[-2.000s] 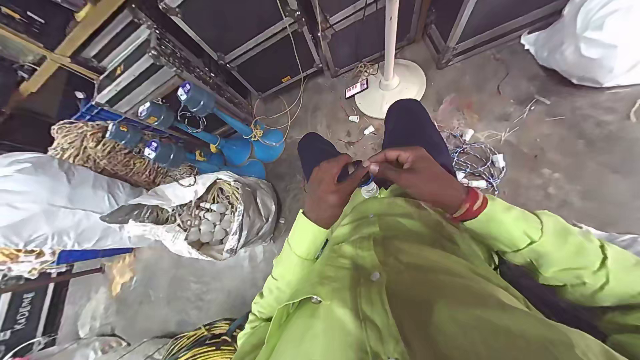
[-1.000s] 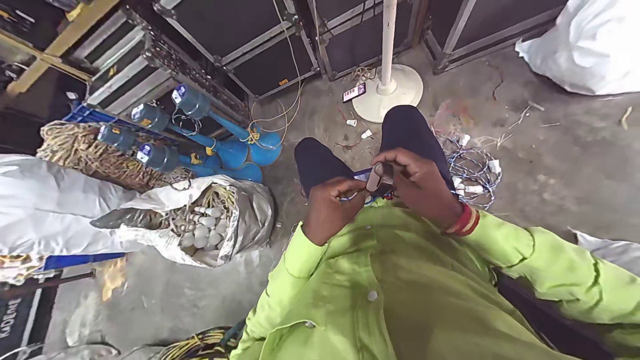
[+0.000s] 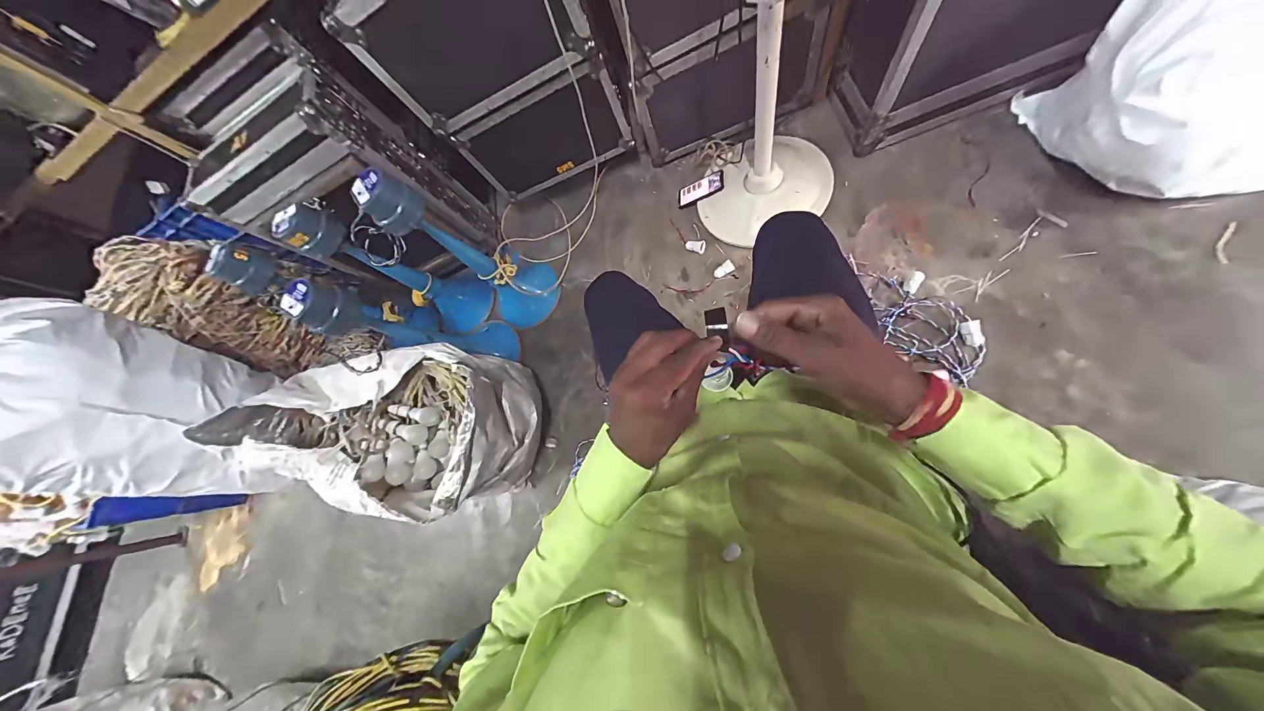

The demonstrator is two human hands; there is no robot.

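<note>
Over my lap, my left hand (image 3: 655, 390) pinches a small dark piece (image 3: 716, 320), perhaps tape, between thumb and fingers. My right hand (image 3: 832, 348), with a red band at the wrist, is close beside it on the right. Its thumb and forefinger are near the dark piece; whether they grip anything is unclear. Blue and red wires (image 3: 743, 363) and a round whitish item (image 3: 718, 376) lie in my lap just below the fingers. A coil of blue and white wire (image 3: 928, 331) with white fittings lies on the floor right of my knee.
A white pole stand base (image 3: 808, 188) and a phone (image 3: 700, 190) are ahead. At left are blue horn-shaped items (image 3: 528, 293) and an open white sack (image 3: 504, 425) of bulbs. Black cases (image 3: 395, 59) line the back. A white sack (image 3: 1165, 109) sits at right.
My hands have drawn slightly apart. A second ago a grey-brown object showed between my fingers; now a small dark piece shows there.
</note>
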